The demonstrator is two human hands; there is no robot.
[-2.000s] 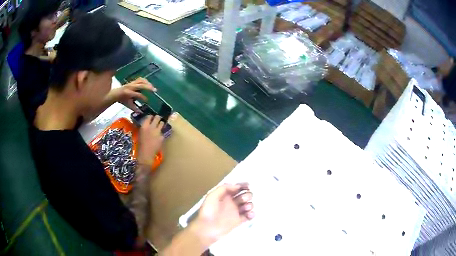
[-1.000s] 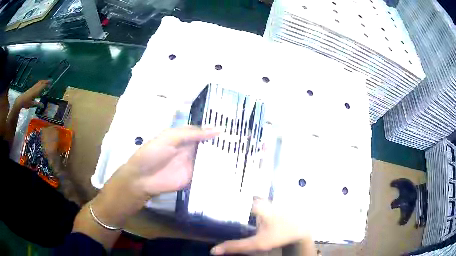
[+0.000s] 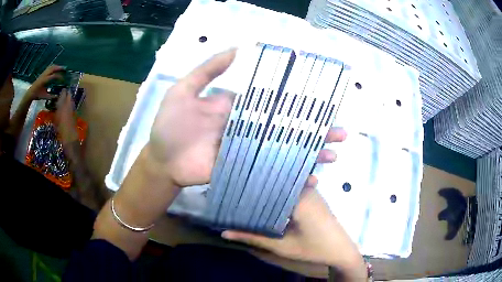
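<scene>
A stack of several phone middle frames [image 3: 275,137] stands on edge, silvery sides facing me, with two rows of dark slots across them. My right hand [image 3: 314,226] holds it from below and from the right, with fingertips showing past its right side. My left hand [image 3: 190,129] is slightly blurred at the stack's left side, palm visible and fingers apart; whether it touches the stack is unclear. Under the hands lies a white blister tray [image 3: 380,165] with shallow pockets and small dark holes, partly hidden by the stack and hands.
Tall white tray stacks [image 3: 402,60] stand at the back right. A black curved object [image 3: 453,212] lies on brown cardboard [image 3: 435,184] at the right. At the left, a neighbouring person's hands are near dark frames and an orange basket [image 3: 80,132] of small metal parts.
My view has swung right and down from the neighbour to the tray. Since one second ago, the stack appears tilted to the right, and my left hand has opened from its front.
</scene>
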